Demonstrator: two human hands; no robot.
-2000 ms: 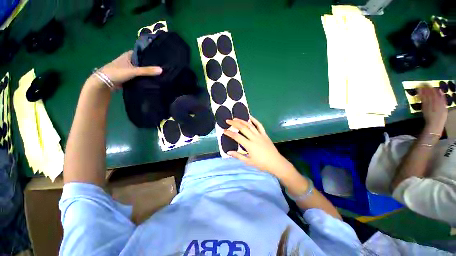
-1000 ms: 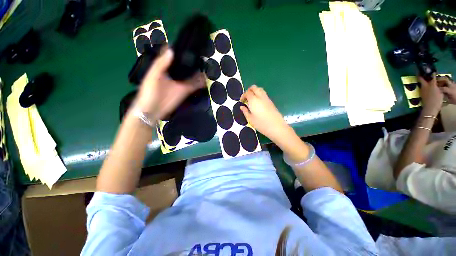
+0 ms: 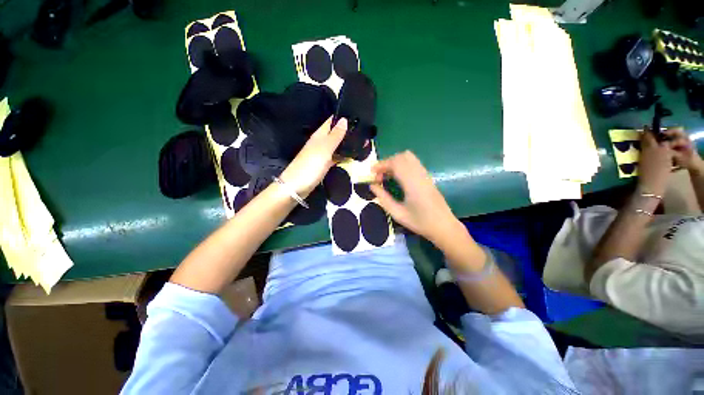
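Note:
My left hand [image 3: 313, 158] holds a black plastic part [image 3: 357, 104] over the upper half of a white pad sheet [image 3: 353, 207] with two columns of black oval pads. My right hand [image 3: 409, 193] is at the sheet's right edge, thumb and fingers pinched; a dark piece, seemingly an adhesive pad [image 3: 393, 187], shows between them, partly hidden. Left of the sheet, a pile of black parts [image 3: 278, 123] lies partly over a second pad sheet [image 3: 233, 166]. Another black part [image 3: 183, 163] lies left of it.
Yellowish backing papers [image 3: 544, 108] lie fanned at right, and more [image 3: 31, 224] at far left, on the green bench [image 3: 440, 69]. An open cardboard carton [image 3: 66, 332] is below the left edge. At right, another person's hands [image 3: 660, 154] work beside black assemblies [image 3: 629, 92].
My left hand has moved right with a black part, from the pile to over the sheet. My right hand has lifted off the sheet's lower pads and pinched. The view has shifted slightly.

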